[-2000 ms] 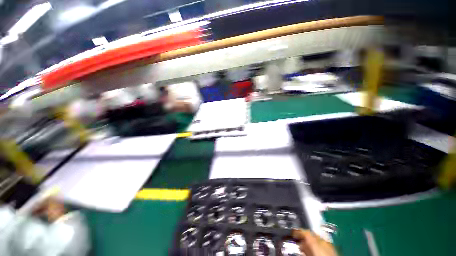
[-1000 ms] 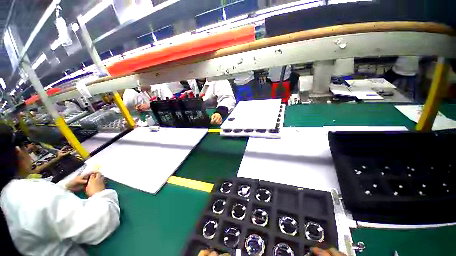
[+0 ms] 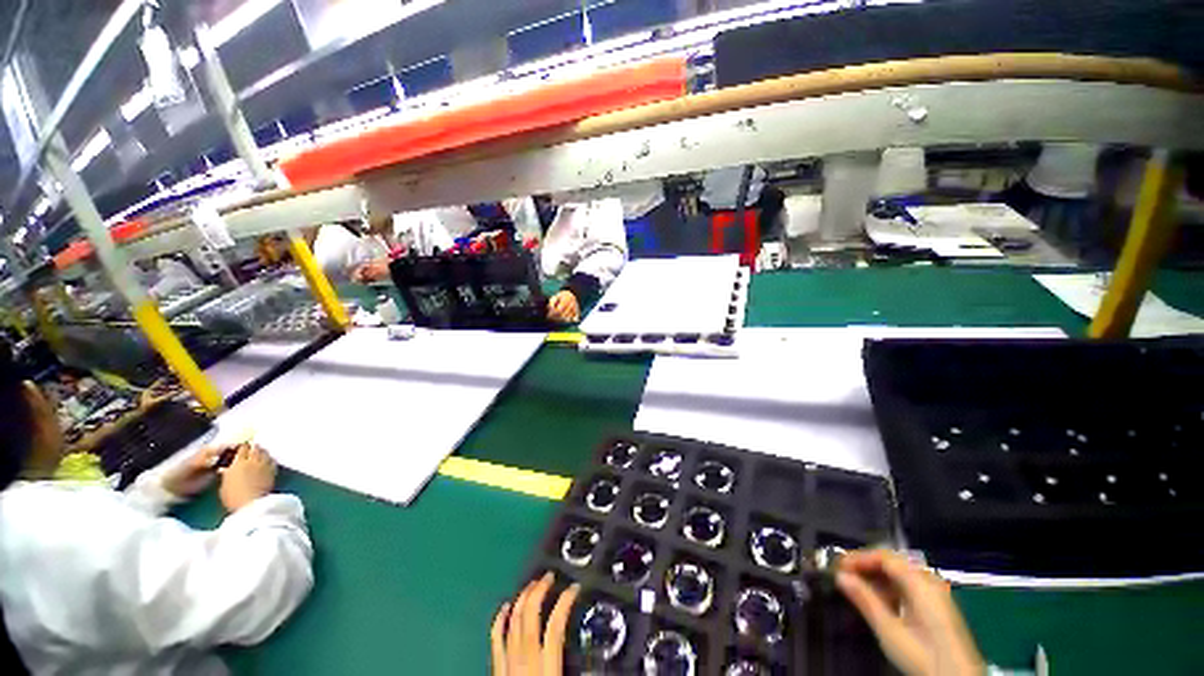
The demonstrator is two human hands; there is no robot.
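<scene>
A black foam compartment tray point(image 3: 724, 491) lies tilted in front of me, with round silver-rimmed units point(image 3: 702, 526) in many of its square pockets. Two pockets at its far right corner are empty. My left hand point(image 3: 534, 629) lies at the tray's near left edge, fingers spread, cut off by the lower edge of the picture. My right hand point(image 3: 903, 610) is at the tray's right side, its thumb and fingertips at the unit in the right column. That unit is partly hidden by my fingertips.
A large black tray point(image 3: 1043, 456) stands at right. White sheets point(image 3: 779, 383) lie behind the foam tray; a white tray point(image 3: 667, 301) is farther back. A large white board point(image 3: 383, 396) and a worker in a white coat point(image 3: 145, 568) are at left. Yellow posts point(image 3: 1136, 251) rise from the bench.
The foam tray shows slightly higher in the picture. My left hand has come further into view at its left edge. My right hand has moved up to the right column's unit.
</scene>
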